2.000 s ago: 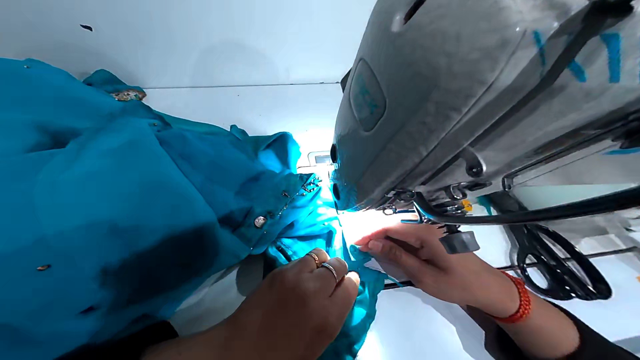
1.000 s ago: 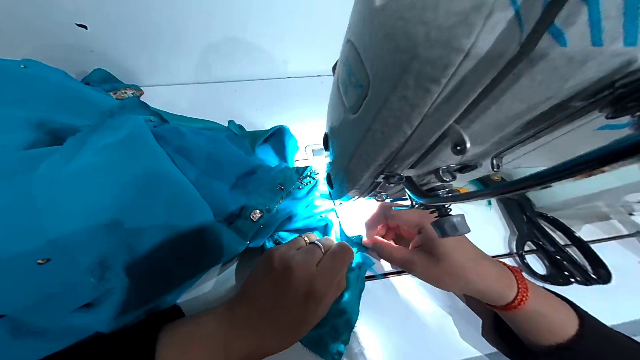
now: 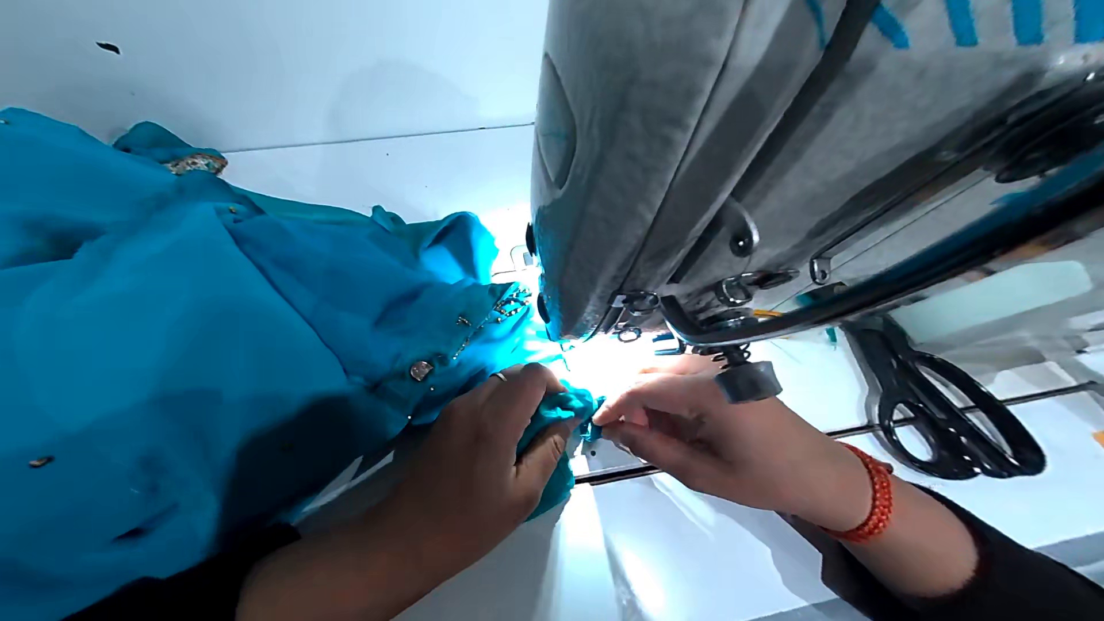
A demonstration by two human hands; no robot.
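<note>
A turquoise garment with beads and stones sewn on lies across the left half of the view and reaches under the head of a grey sewing machine. My left hand, with a ring, grips a bunched edge of the cloth between thumb and fingers, just in front of the machine head. Facing it, my right hand, with a red beaded bracelet at the wrist, pinches the tip of the same bunched edge. Bright glare hides the needle area.
Black-handled scissors lie on the white table at the right, beyond my right wrist. The machine's tension knob hangs close over my right hand. A black tube runs along the machine.
The cloth edge that hung flatter below my left hand is now bunched up between the fingers of both hands. The view has shifted slightly.
</note>
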